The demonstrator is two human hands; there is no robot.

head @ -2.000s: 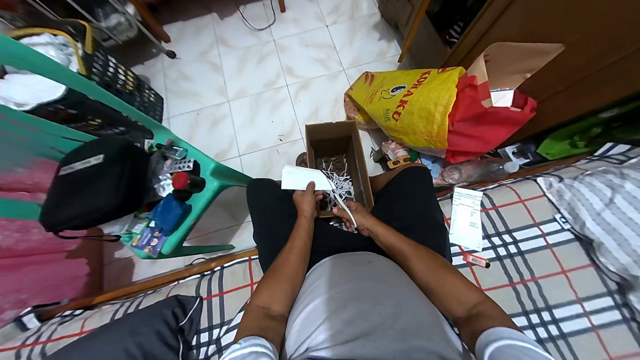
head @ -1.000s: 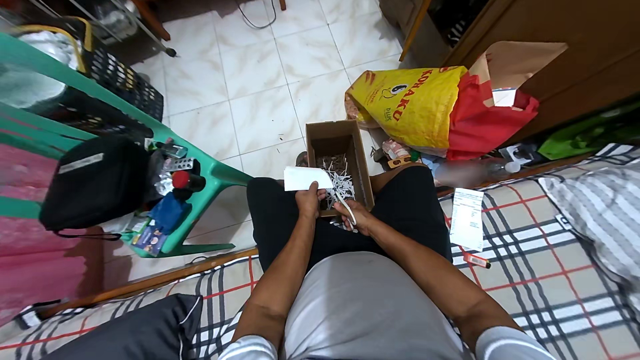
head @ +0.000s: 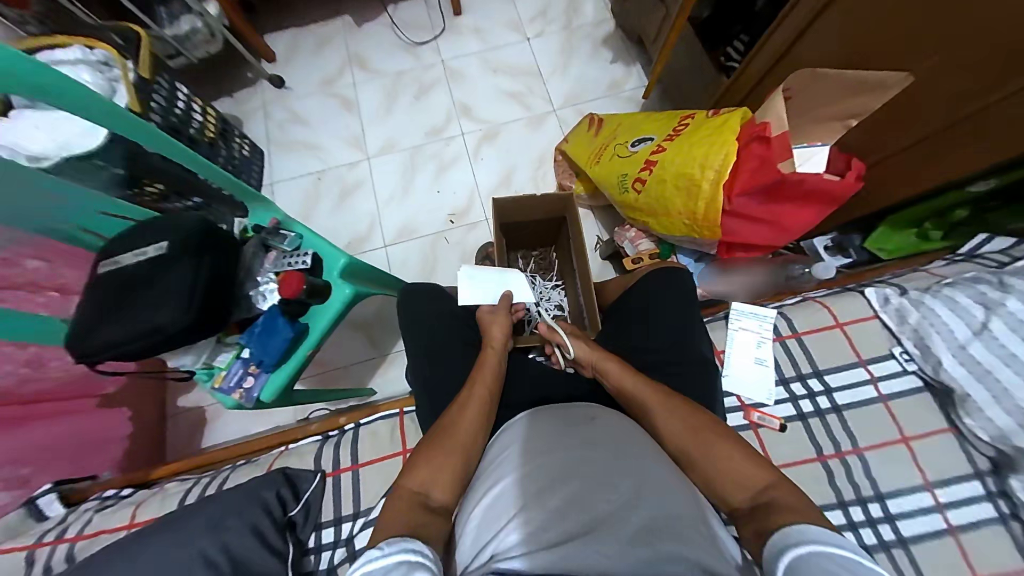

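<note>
My left hand grips a white sheet of paper by its lower right part, with the thumb on top. In my right hand is a pair of scissors with white handles; the blades point up toward the paper's right edge, and whether they touch it is too small to tell. Both hands are over the near end of an open cardboard box between my knees. Thin white paper strips lie heaped in the box, below and beside the scissors.
A green plastic chair at the left holds a black case and small items. Beyond my right knee lies a yellow and red bag. A printed paper slip and a red lighter rest on the plaid bedding.
</note>
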